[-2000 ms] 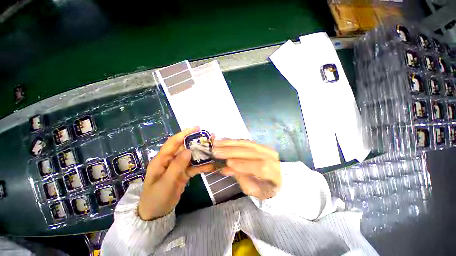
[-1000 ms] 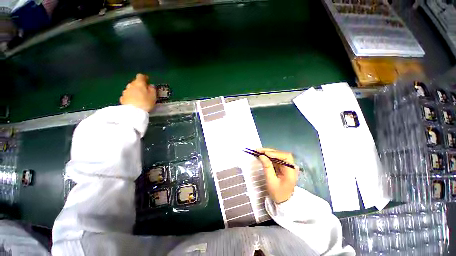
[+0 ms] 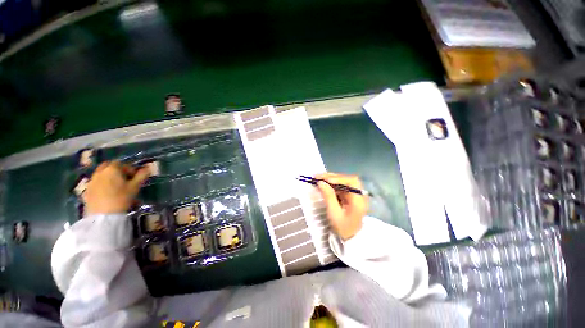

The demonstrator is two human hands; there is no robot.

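Note:
My left hand (image 3: 112,187) is over the left part of the clear blister tray (image 3: 253,227). Its thumb and forefinger are at the left edge of a square housing (image 3: 152,168); blur hides whether they grip it. Several black-rimmed housings (image 3: 228,236) sit in the tray's lower pockets. My right hand (image 3: 348,204) holds dark tweezers (image 3: 333,186) like a pen, tip pointing left above the white liner sheet (image 3: 279,154). Grey-brown label strips (image 3: 290,230) show below the tip. I cannot tell if the tip carries a piece.
Two housings (image 3: 173,104) lie on the green belt beyond the pale rail (image 3: 333,106). White paper (image 3: 426,186) with one housing (image 3: 437,129) lies right of the labels. Stacked blister trays (image 3: 513,160) and an empty tray (image 3: 507,256) are at far right. A cardboard box (image 3: 484,64) stands behind.
My left hand has moved from beside a housing on the belt back to the tray; that housing stays on the belt. My right hand keeps holding the tweezers. The view has shifted.

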